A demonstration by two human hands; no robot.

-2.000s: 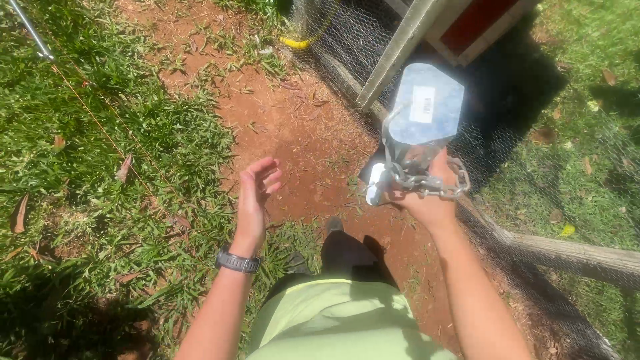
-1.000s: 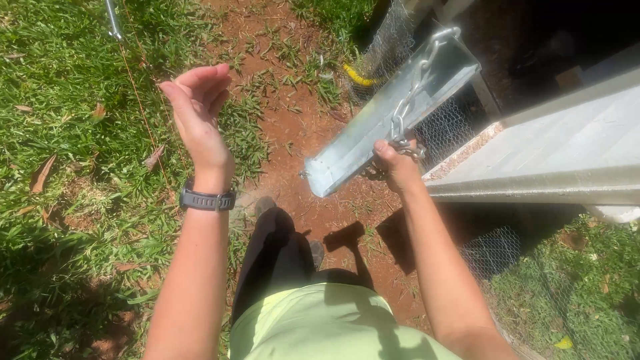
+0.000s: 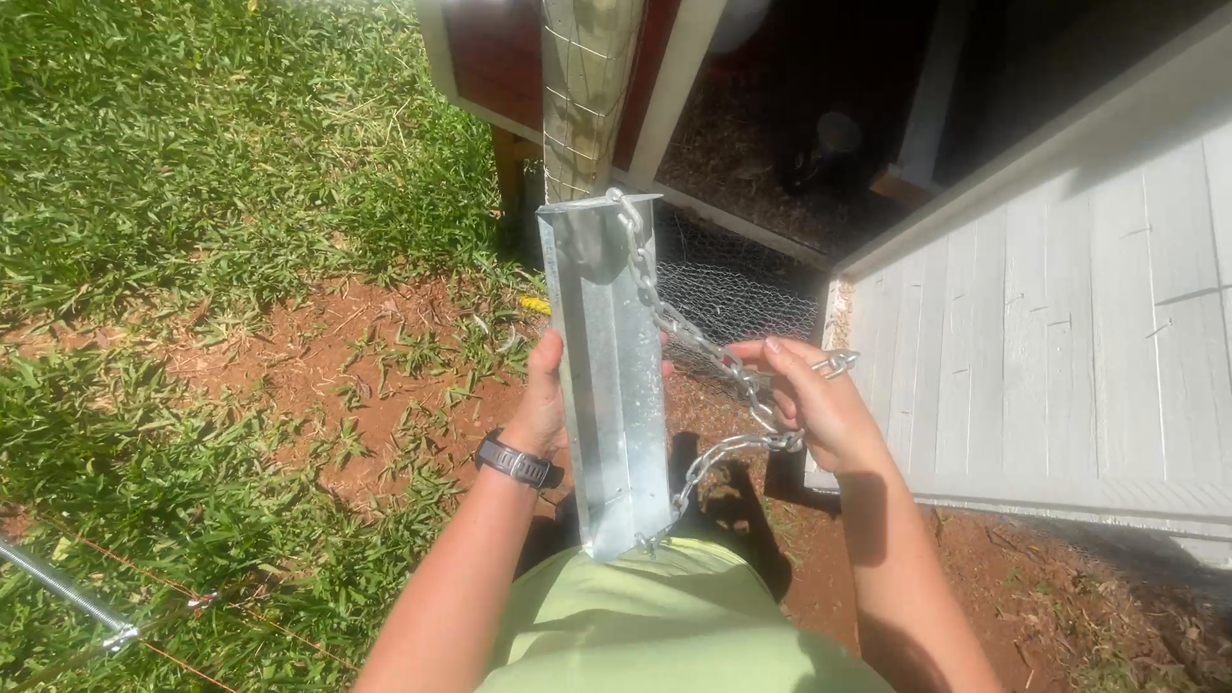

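A galvanized metal trough (image 3: 616, 385) stands lengthwise before my body, its open side facing me. My left hand (image 3: 547, 404) grips it from the left and beneath; some fingertips show past its right edge. A steel chain (image 3: 688, 332) runs from the trough's far end to my right hand (image 3: 813, 399) and back to the near end, where it is fastened. My right hand, just right of the trough, holds the chain between thumb and fingers, and a loose end of links sticks out beyond it.
A wooden post (image 3: 582, 96) wrapped in wire stands just beyond the trough. Wire netting (image 3: 731, 289) lies behind the chain. At right is a white board panel (image 3: 1049, 337) with staples or nails. A metal spring (image 3: 72, 592) and thin cords cross the grass at lower left.
My left hand, empty before, now holds the trough. My right hand has shifted from the trough to the chain. The trough has turned more upright in view, and the view itself has swung.
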